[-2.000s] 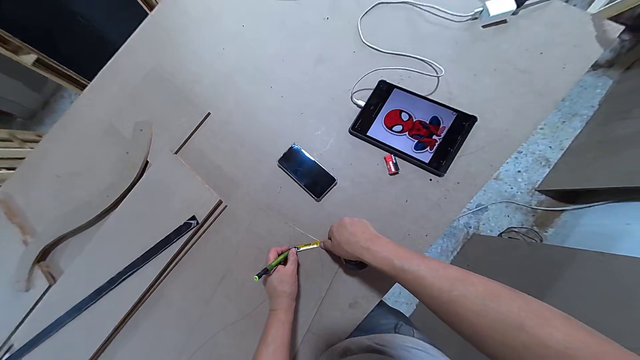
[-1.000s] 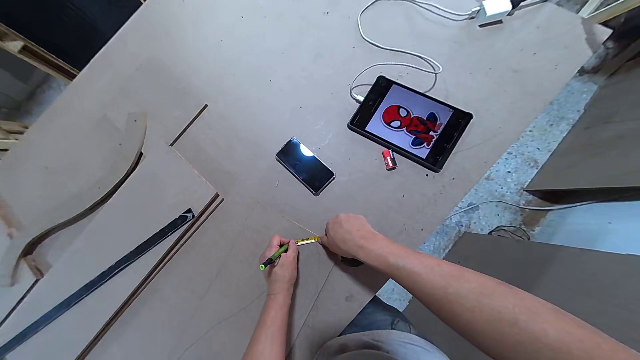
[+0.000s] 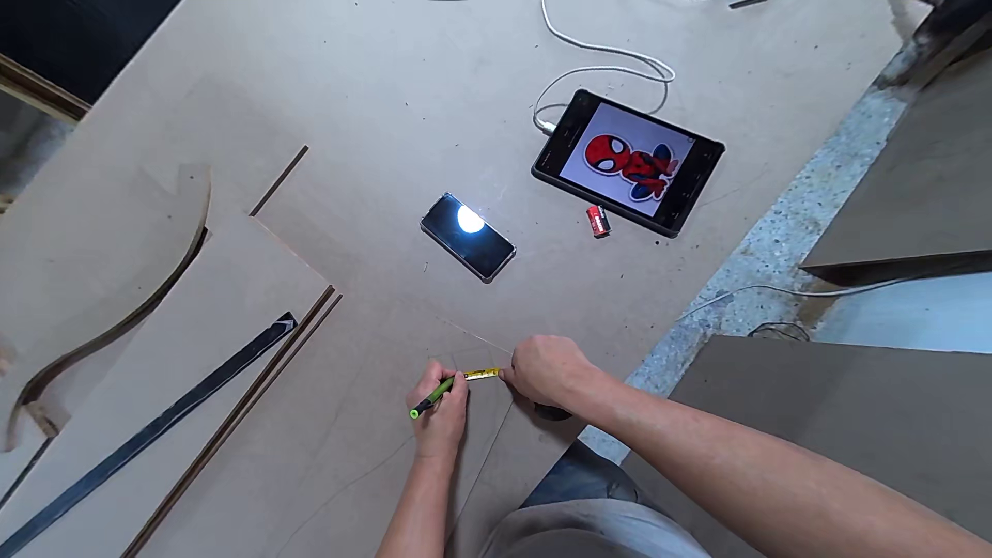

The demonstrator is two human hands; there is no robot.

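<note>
My left hand grips a green and black pen, its tip end hidden by the fingers, beside the end of a yellow tape measure blade. My right hand is closed at the other end of the short exposed blade, over a dark object that is mostly hidden under it. Both hands rest on a large board that bears faint pencil lines. A smartphone lies beyond the hands. Up and right of it are a tablet showing a red cartoon figure and a small red and black battery.
At the left lie a flat board panel, a dark straight strip, thin brown strips and a curved thin piece. A white cable runs from the tablet. Past the right edge are a speckled floor and grey-brown panels.
</note>
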